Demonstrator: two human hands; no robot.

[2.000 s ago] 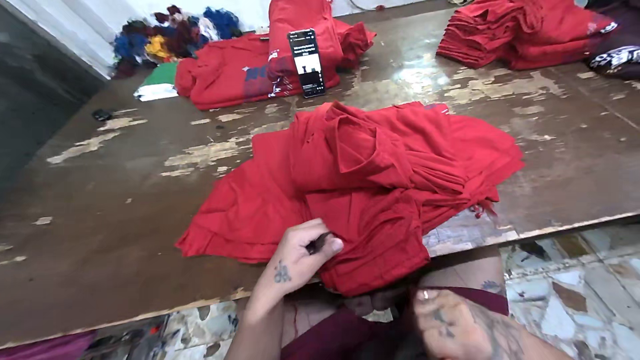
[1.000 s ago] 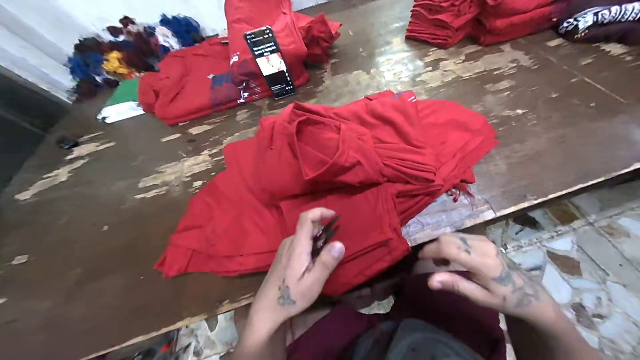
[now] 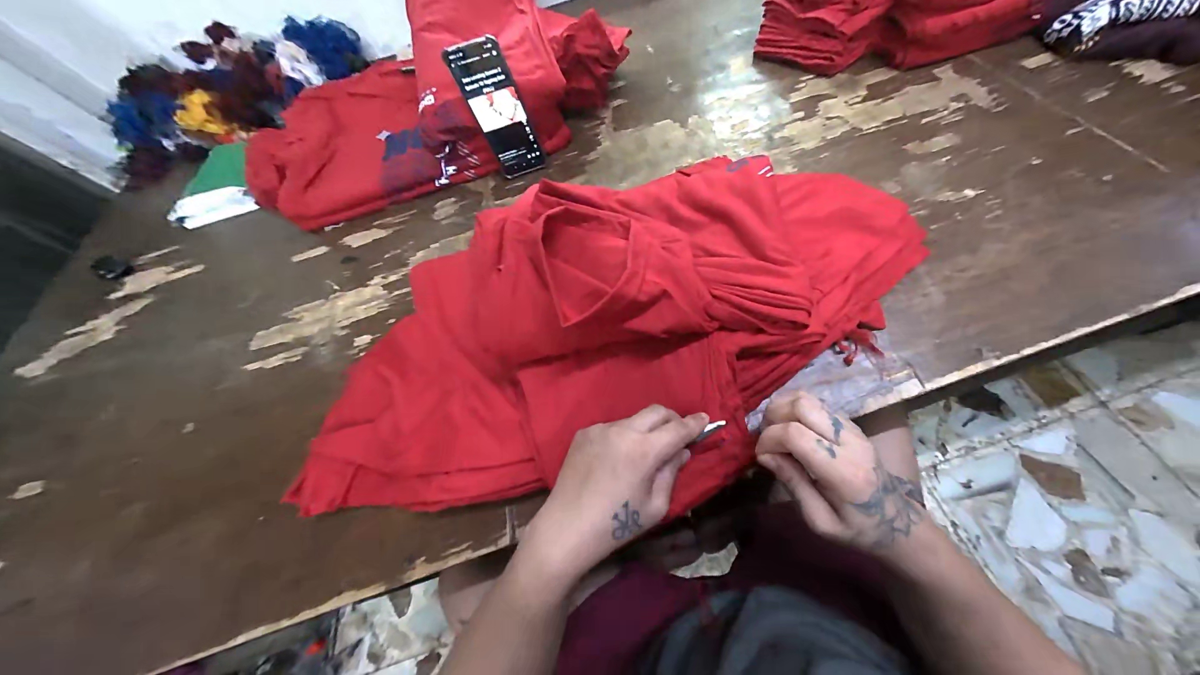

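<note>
A heap of red knit garments [image 3: 609, 356] lies on the worn wooden table [image 3: 141, 469], its lower edge near the table's front edge. One folded neck or sleeve opening faces up in the middle. My left hand [image 3: 623, 469] holds a small tool with a pale metal tip [image 3: 712, 429] between thumb and fingers, over the garments' near edge. Close by on the right, my right hand [image 3: 825, 469] has its fingertips pinched together at the same edge; whether cloth or thread is between them is hidden.
Behind the heap, a phone [image 3: 495, 108] leans on folded red printed garments [image 3: 347, 141]. Multicoloured yarn bundles [image 3: 206, 94] and green and white cloth [image 3: 220, 183] lie at the back left. More folded red garments [image 3: 900, 33] and a dark patterned textile [image 3: 1125, 28] sit at the back right.
My right hand has risen from below the table edge to the garments' near edge and closed its fingertips. My left hand has moved right along the garments, its tool now pointing toward the right hand.
</note>
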